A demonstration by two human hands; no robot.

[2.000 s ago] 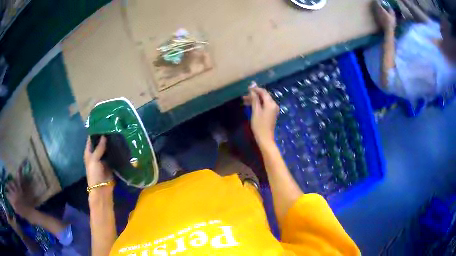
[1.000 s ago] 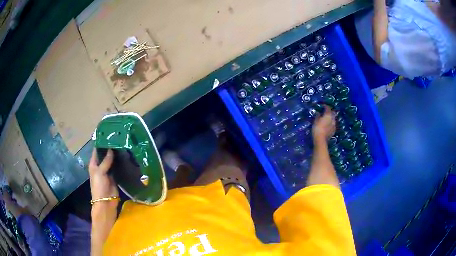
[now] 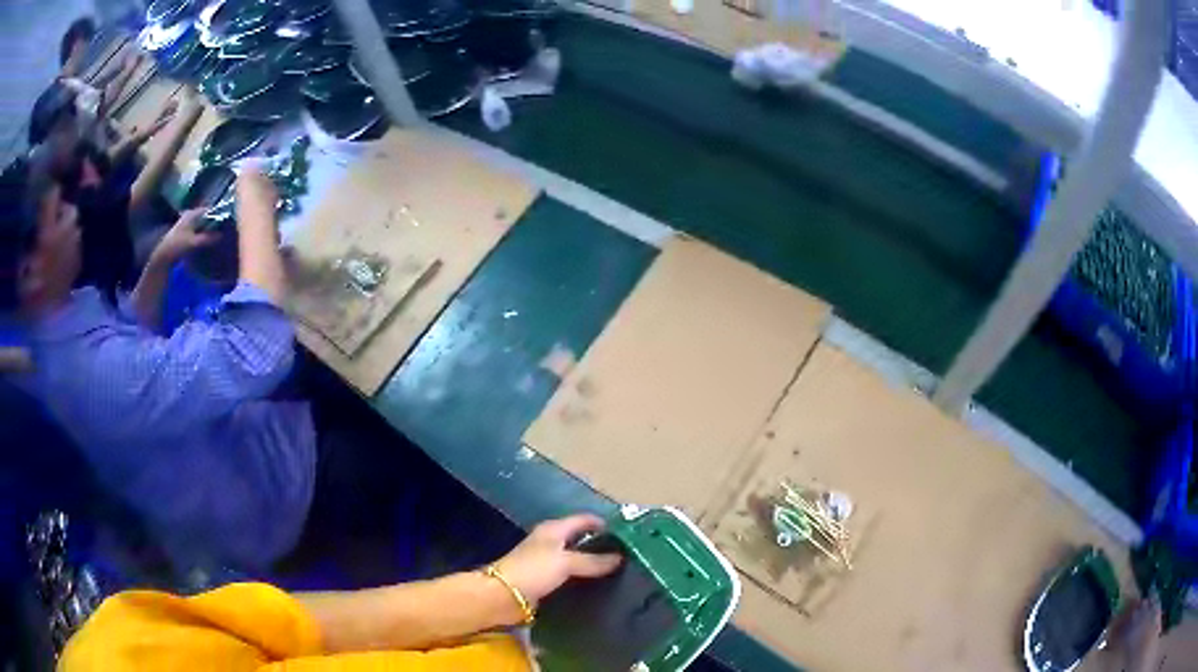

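My left hand, with a bracelet at the wrist, grips the edge of a green housing at the bottom centre, over the bench's near edge. The housing has a pale rim and a dark centre panel; the picture's bottom edge cuts it off. My right hand is not in view. Right of the housing, thin pale sticks lie loosely on a green-white lump on a small stained backing board.
Tan cardboard sheets partly cover the green bench. A worker in a bluish shirt sits at left, hands at a dark green part. Many housings are piled at far left. Another housing is beside another person's hand at right. A pale post stands at right.
The view has swung left along the bench. The blue crate and my right hand, last seen reaching into it, have left the picture. My left hand still holds the housing.
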